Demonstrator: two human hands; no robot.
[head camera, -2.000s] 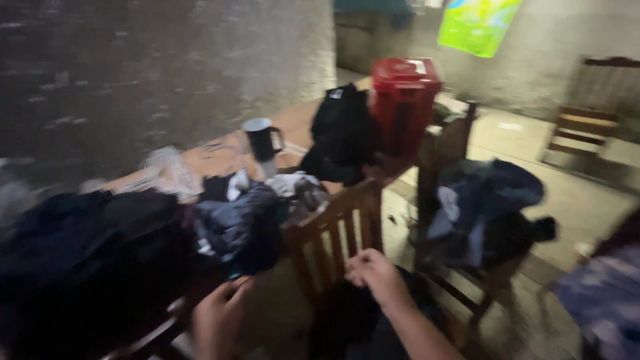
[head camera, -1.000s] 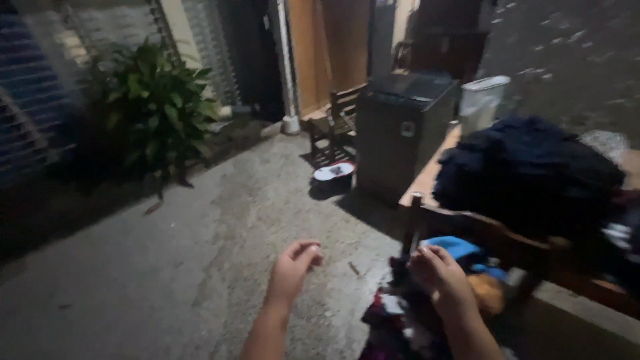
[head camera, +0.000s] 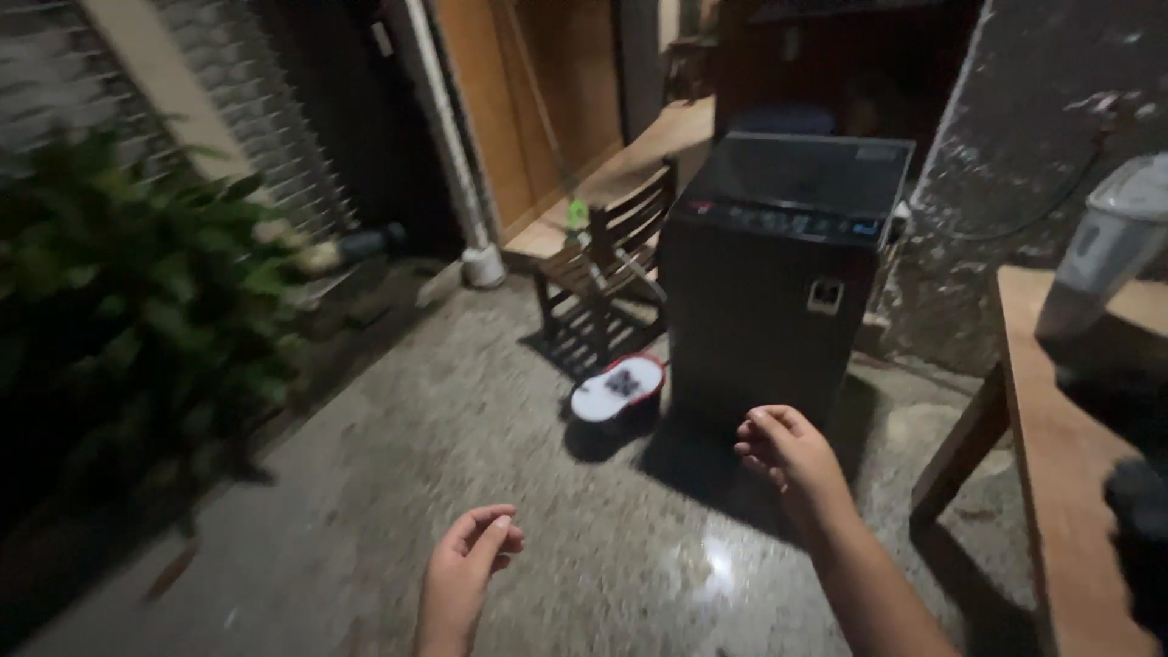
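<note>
My left hand (head camera: 470, 566) is raised over the concrete floor at the lower middle, fingers loosely curled with nothing seen between them. To its right, my right hand (head camera: 785, 456) is held higher, its fingertips bent toward the thumb, and no object shows in it. Beyond the right hand stands a dark top-loading washing machine (head camera: 757, 319) with a control panel along its lid's front edge. On the floor beside the machine is a red-rimmed tub (head camera: 620, 388) with a whitish surface and dark spots in the middle.
A slatted wooden chair (head camera: 630, 228) stands left of the machine. At the right, a wooden table (head camera: 1049, 438) holds a translucent plastic container (head camera: 1109, 237) and dark cloth (head camera: 1145, 511). A leafy plant (head camera: 137, 310) fills the left side, near a white pipe (head camera: 447, 128).
The view has swung left from the table with clothes and come closer to the washing machine. Both hands stay raised and apart.
</note>
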